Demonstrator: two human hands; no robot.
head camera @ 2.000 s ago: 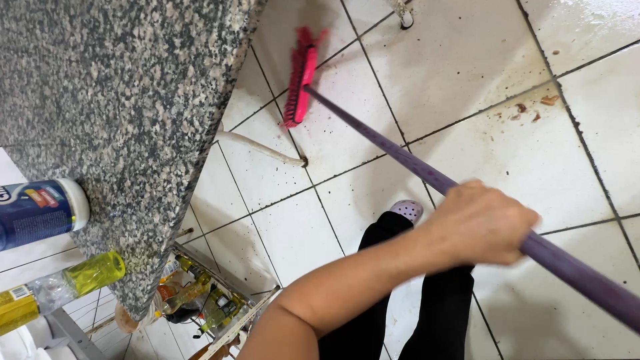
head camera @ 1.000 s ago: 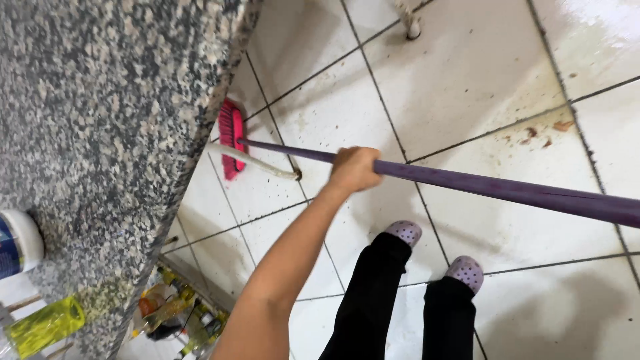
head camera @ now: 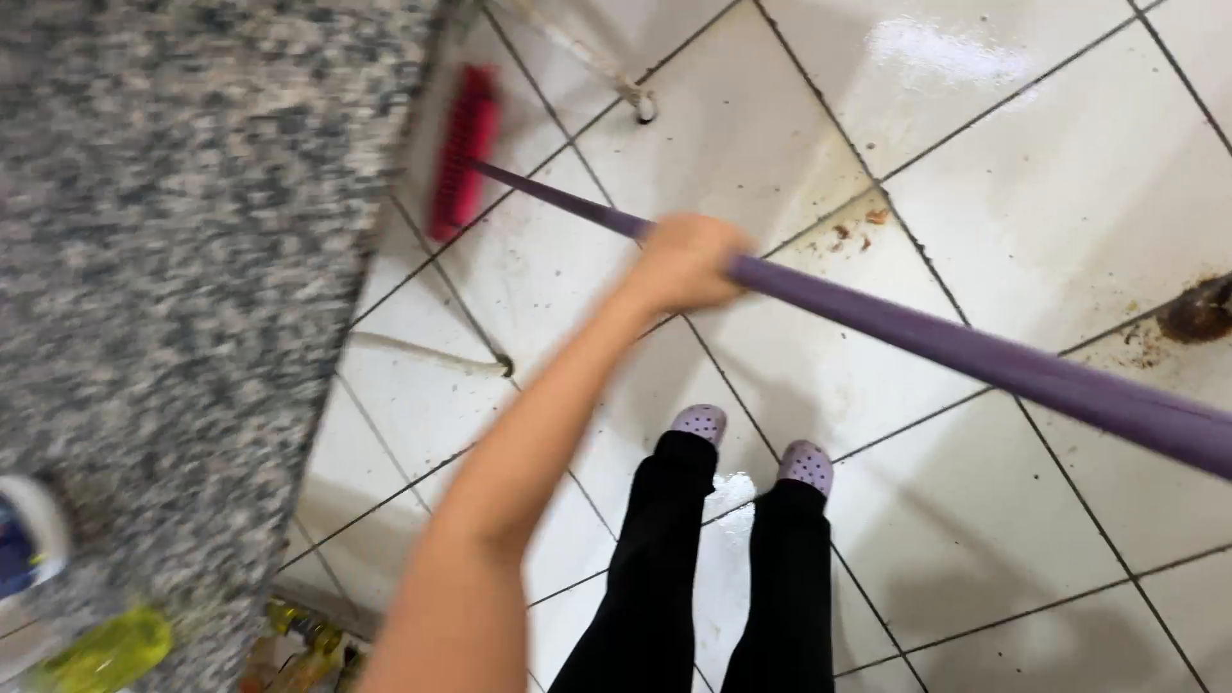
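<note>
My left hand (head camera: pixel 691 262) is closed around the purple pole (head camera: pixel 914 327) of a broom, part way along it. The pole runs from the right edge of the view down to a pink-red broom head (head camera: pixel 464 154), blurred, on the tiled floor beside the speckled granite counter's edge. My right hand is out of view. Brown crumbs (head camera: pixel 852 233) lie on a tile to the right of my left hand.
The granite countertop (head camera: pixel 192 241) fills the left side; a white and blue container (head camera: pixel 29 539) and a yellow-green bottle (head camera: pixel 111 650) are at lower left. Pale legs (head camera: pixel 428 353) meet the floor. A dark brown patch (head camera: pixel 1198 310) marks the right. Bottles (head camera: pixel 313 635) are below the counter.
The broom head has moved away from the pale leg it was behind one second ago and is now farther up the floor. My left hand keeps its hold on the pole. The view has shifted.
</note>
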